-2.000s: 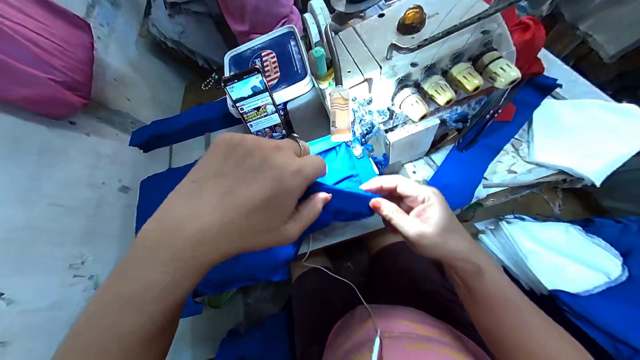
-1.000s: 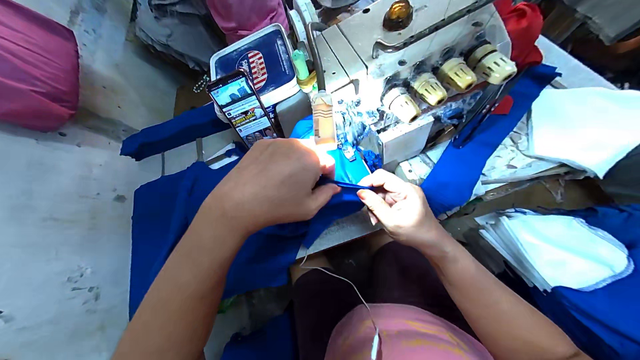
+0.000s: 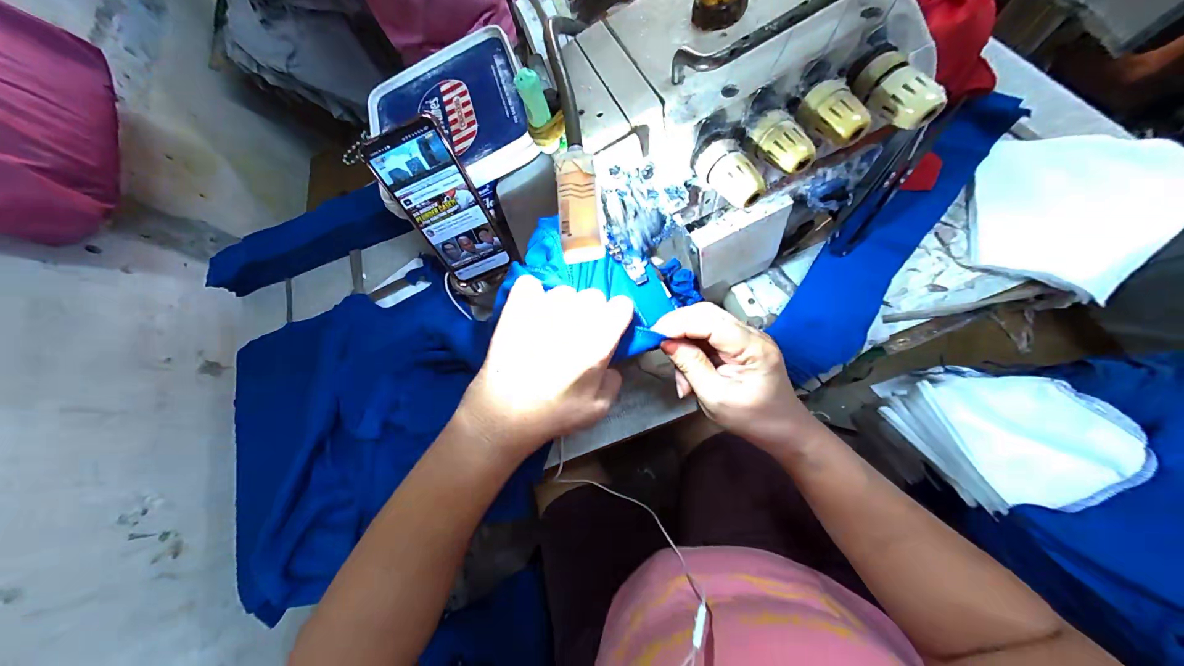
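Blue fabric (image 3: 361,398) runs from the left side of the work surface up to the front of an overlock sewing machine (image 3: 638,74), where the machine's lamp lights it brightly. My left hand (image 3: 550,361) is closed on the fabric just in front of the presser area, its fingertips partly hidden from view. Close by on the right, my right hand (image 3: 731,370) pinches the fabric's edge between thumb and forefinger. The needle and presser foot cannot be made out behind the fabric and the orange-tinted guard (image 3: 579,208).
A smartphone (image 3: 442,199) leans before a blue-lidded container (image 3: 472,102). Several cream tension knobs (image 3: 782,141) line the machine. Black scissors or snips (image 3: 883,180) lie by a blue strip (image 3: 888,240). White pieces (image 3: 1036,435) are stacked at right, with white cloth (image 3: 1073,208) above. A thin cable (image 3: 638,504) hangs below.
Both hands stay on the blue fabric at the machine. My left hand has turned, its knuckles now higher over the fabric, and the fabric between the hands has shifted.
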